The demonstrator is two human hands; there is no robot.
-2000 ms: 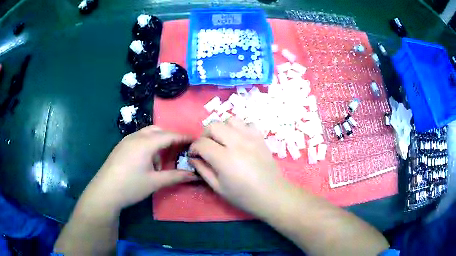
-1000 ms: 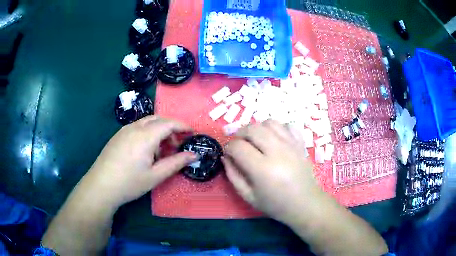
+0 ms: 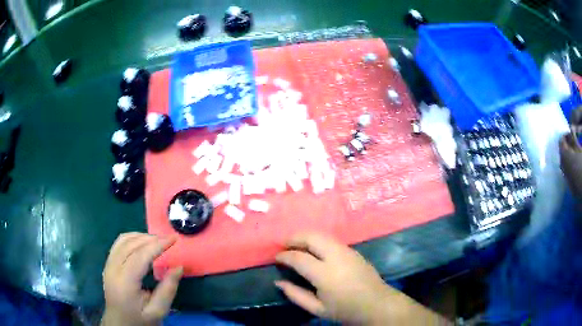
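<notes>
A round black housing point(image 3: 190, 211) with a white piece in it lies on the pink-red foam mat point(image 3: 255, 239) at the near left, touched by neither hand. My left hand point(image 3: 139, 277) is below it at the mat's near left corner, fingers apart, empty. My right hand point(image 3: 332, 277) is at the mat's near edge, fingers apart and slightly blurred; no object shows in it. A loose heap of white pads point(image 3: 255, 156) lies beyond the housing.
The near blue bin point(image 3: 214, 92) with white rings stands at the mat's far left, beside several black housings point(image 3: 127, 143). A clear blister tray point(image 3: 383, 165), a deeper blue box point(image 3: 478, 70), a tray of motors point(image 3: 498, 169) and white plastic wrap point(image 3: 539, 140) are at right. Another person's hand point(image 3: 571, 143) shows at the right edge.
Both hands have let go of the black housing and moved back to the mat's near edge. The view has shifted to the right, showing more of the bench there.
</notes>
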